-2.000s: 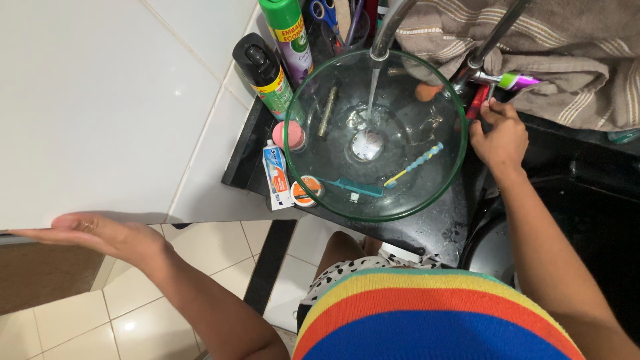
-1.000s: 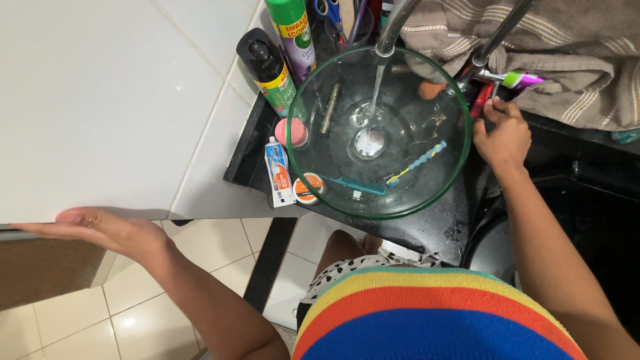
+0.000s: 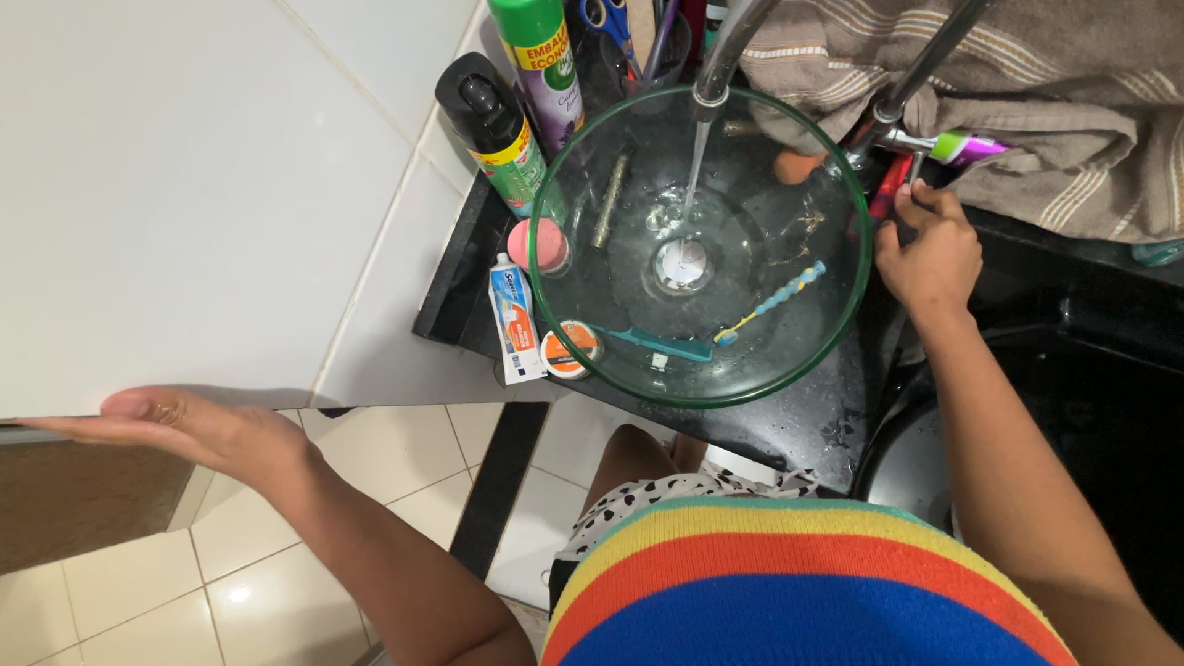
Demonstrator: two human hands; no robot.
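Note:
Against the lower edge of a white tiled wall at the left, my left hand point(image 3: 208, 435) lies flat with extended fingers, holding nothing. My right hand point(image 3: 934, 245) is just right of a clear glass vessel basin point(image 3: 703, 393). Its fingertips are at a thin metal lever point(image 3: 915, 168) beside a red object point(image 3: 890, 188); their grip is partly hidden. A thin stream of water point(image 3: 696, 171) falls from the metal faucet point(image 3: 726, 55) toward the drain point(image 3: 683, 265). A teal comb point(image 3: 657, 344) and a blue and yellow toothbrush point(image 3: 772, 301) show in the basin area.
Left of the basin stand two spray containers point(image 3: 546, 65), a pink-lidded jar point(image 3: 538, 245), a toothpaste tube point(image 3: 516, 319) and an orange-labelled round tin point(image 3: 569, 350). Scissors point(image 3: 606, 18) stand in a cup behind. A brown towel point(image 3: 1064, 83) and black sink point(image 3: 1091, 370) lie right.

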